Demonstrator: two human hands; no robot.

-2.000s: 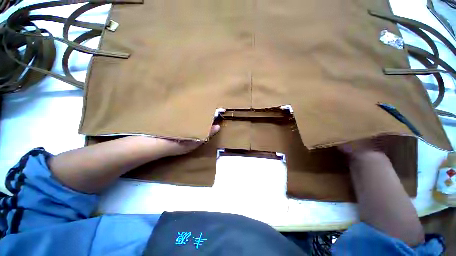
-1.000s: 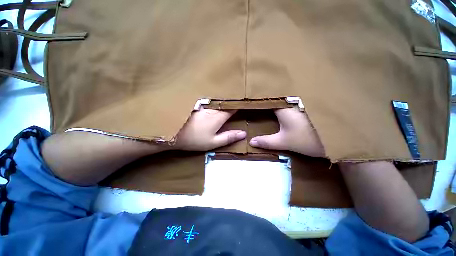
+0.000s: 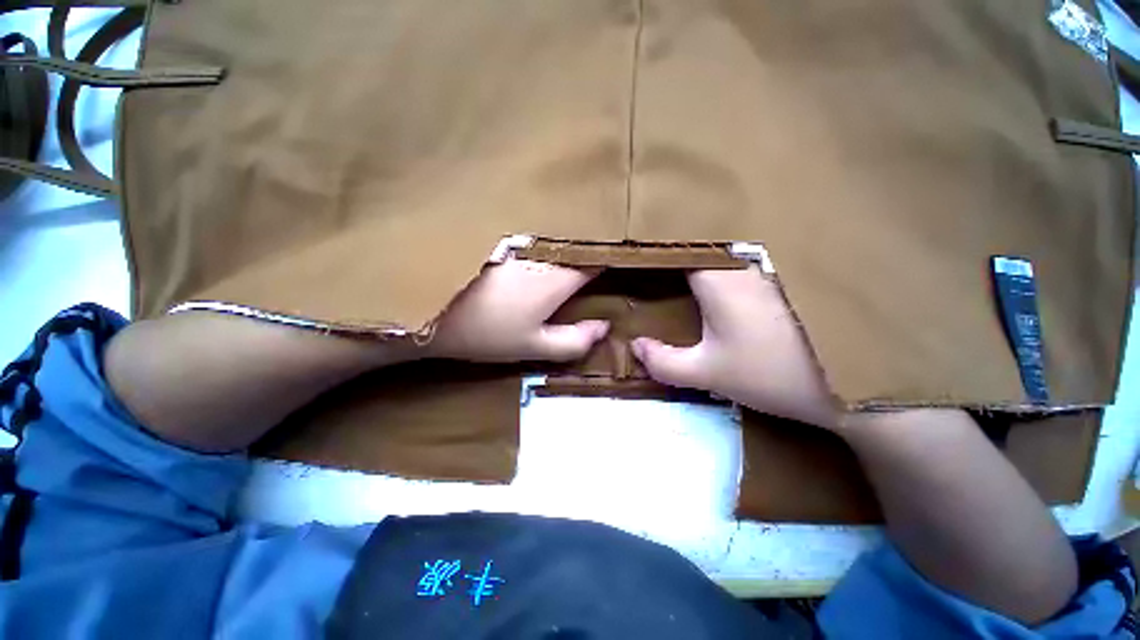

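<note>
The brown bag body panel (image 3: 375, 163) lies spread before me, with a centre seam. Its near edge has a notch with white corner pieces (image 3: 754, 256). Both my forearms go in between this upper panel and the bottom layer (image 3: 400, 425). My left hand (image 3: 513, 319) and my right hand (image 3: 750, 344) show through the notch, thumbs close together but apart, at the centre of the bottom layer. A small fold stands between the thumb tips. My other fingers are hidden under the upper panel, so whether they grip anything cannot be seen.
Brown straps (image 3: 150, 78) lie at the left and another strap (image 3: 1094, 135) at the right edge. A black label strip (image 3: 1020, 328) is on the panel's right side. Shiny wrapped hardware (image 3: 1078, 28) is at the top right. The white table (image 3: 631, 469) shows through the lower notch.
My hands have come inward from under the side parts to the notch. The panel has come nearer. Since a second ago, the thumbs have drawn slightly closer and the bottom layer has puckered between them.
</note>
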